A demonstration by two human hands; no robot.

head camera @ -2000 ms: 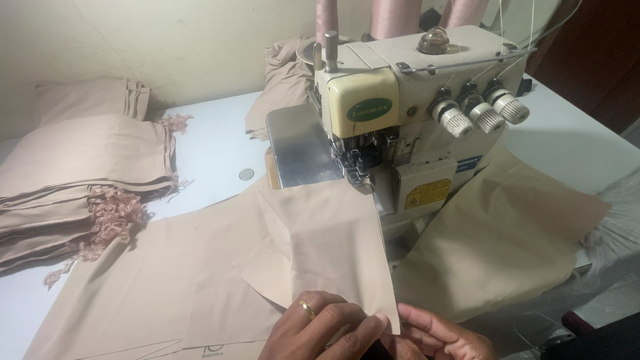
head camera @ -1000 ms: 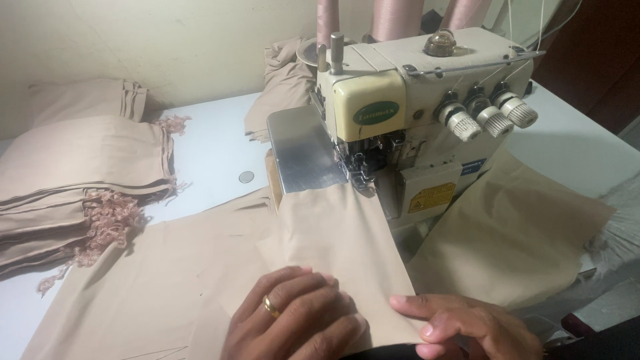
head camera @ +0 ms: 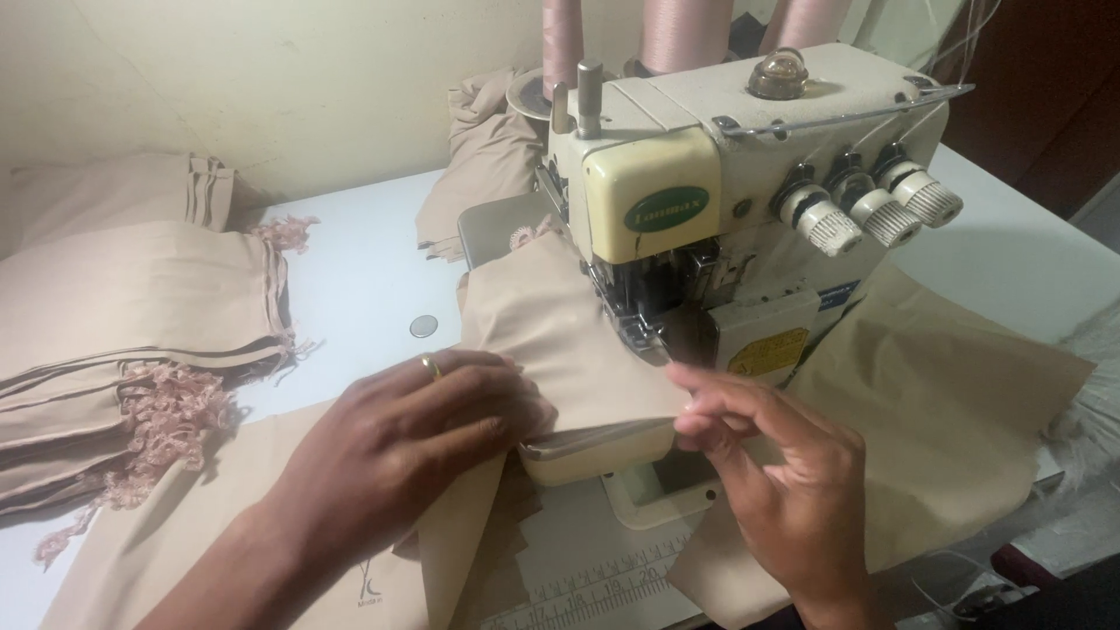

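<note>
A beige fabric piece (head camera: 569, 341) lies over the bed of an overlock sewing machine (head camera: 752, 175), its right edge at the presser foot (head camera: 646, 337). My left hand (head camera: 420, 429), with a ring, rests on the left side of that piece, fingers pressed down. At its front right corner, my right hand (head camera: 779, 446) has thumb and index finger close together at the edge; whether they pinch the cloth is unclear. Beneath my left forearm lies a larger beige fabric panel (head camera: 262, 490).
Stacked beige pieces with pink thread fringes (head camera: 175, 420) lie left. Another beige fabric (head camera: 919, 420) spreads right of the machine. Pink thread cones (head camera: 687, 35) and bunched cloth (head camera: 490, 140) are behind. A round metal disc (head camera: 423, 325) sits on the white table (head camera: 350, 262). A printed ruler (head camera: 604, 586) shows in front.
The fabric piece has moved away from me through the machine, past the presser foot. Both hands have moved forward, nearer the foot. The front of the machine bed and the ruler have come into view.
</note>
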